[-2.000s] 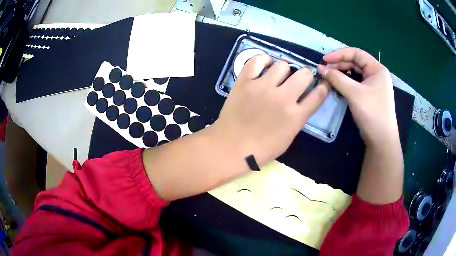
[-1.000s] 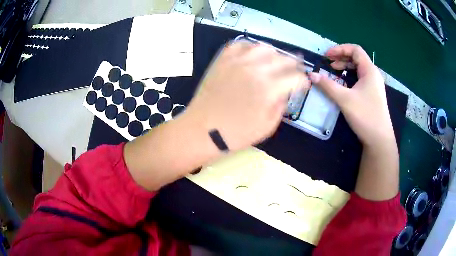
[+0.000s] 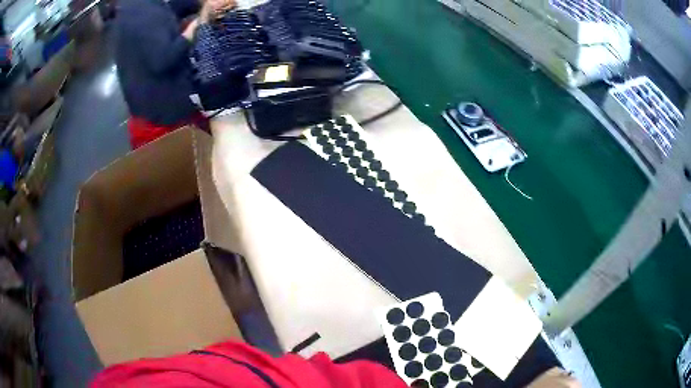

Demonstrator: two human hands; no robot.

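A sheet of round black foam pads [image 3: 429, 342] lies at the bottom, next to a plain white backing sheet [image 3: 498, 326]. A large matte black foam sheet [image 3: 371, 223] lies diagonally above them, partly over a strip of smaller round pads [image 3: 364, 165]. My left arm in its red sleeve crosses the bottom edge. A sliver of skin, apparently my left hand [image 3: 557, 379], shows at the bottom edge right of the white sheet; its fingers and anything held are cut off. My right hand is out of the picture.
An open carton [image 3: 144, 318] with black parts stands left of the tan-covered table. Black stacked units [image 3: 235, 49] and a black case [image 3: 292, 112] stand at the table's far end, a person beside them. A speaker housing [image 3: 485, 140] with driver lies on the green belt; white trays stand beyond.
The view has swung left, away from the housing I was working on, which is now out of the picture. The carton, stacks and a person have come into view; my right hand has left it.
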